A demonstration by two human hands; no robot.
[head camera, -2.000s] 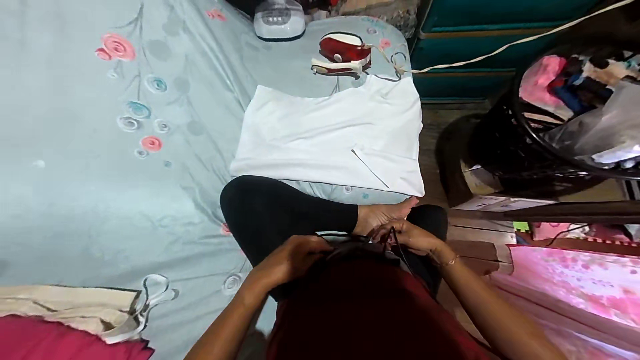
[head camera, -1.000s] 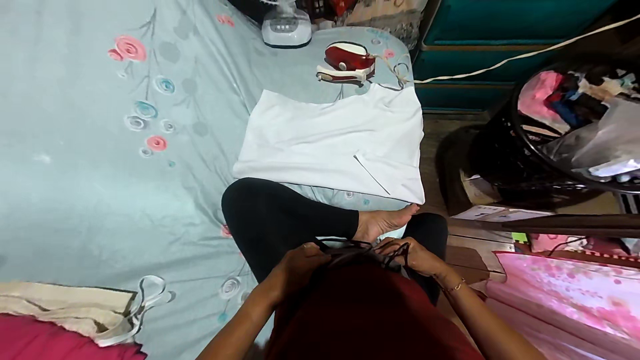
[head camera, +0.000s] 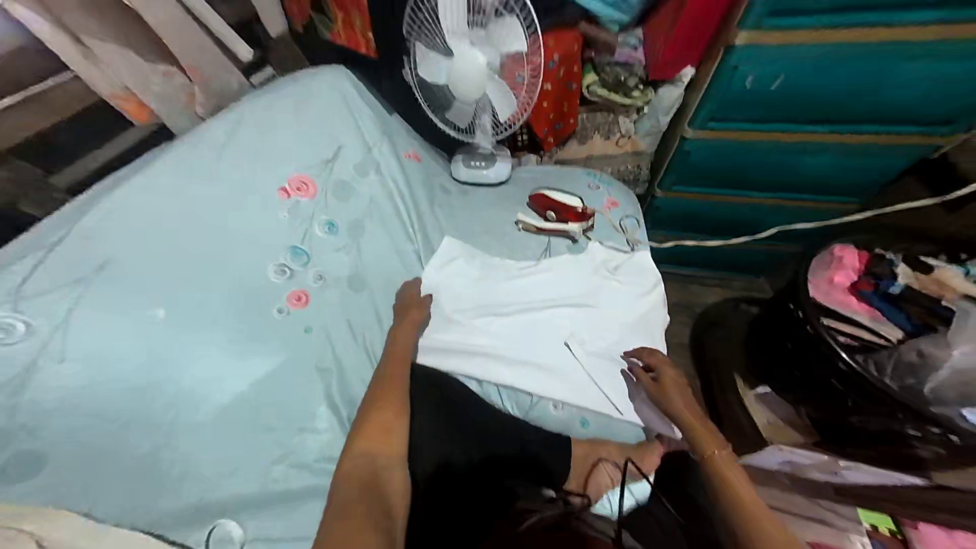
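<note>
A white cloth garment lies spread on the flowered sheet of the bed. At its left edge, my left hand touches the fabric, its fingers partly hidden from view. My right hand is at the lower right edge, with a raised fold of the cloth by its fingers; the grip is not clear. A thin dark stick or line crosses the lower part of the garment. Beyond the far edge rests a red and white clothes iron, on its side.
A white fan stands at the back of the bed, left of teal drawers. A pale cord runs right from near the iron. At right is a black basket of clothes. My crossed legs are in front.
Both hands have moved from my lap out to the white garment, one to its left edge and one to its lower right. The view has tilted up, bringing the whole fan into sight.
</note>
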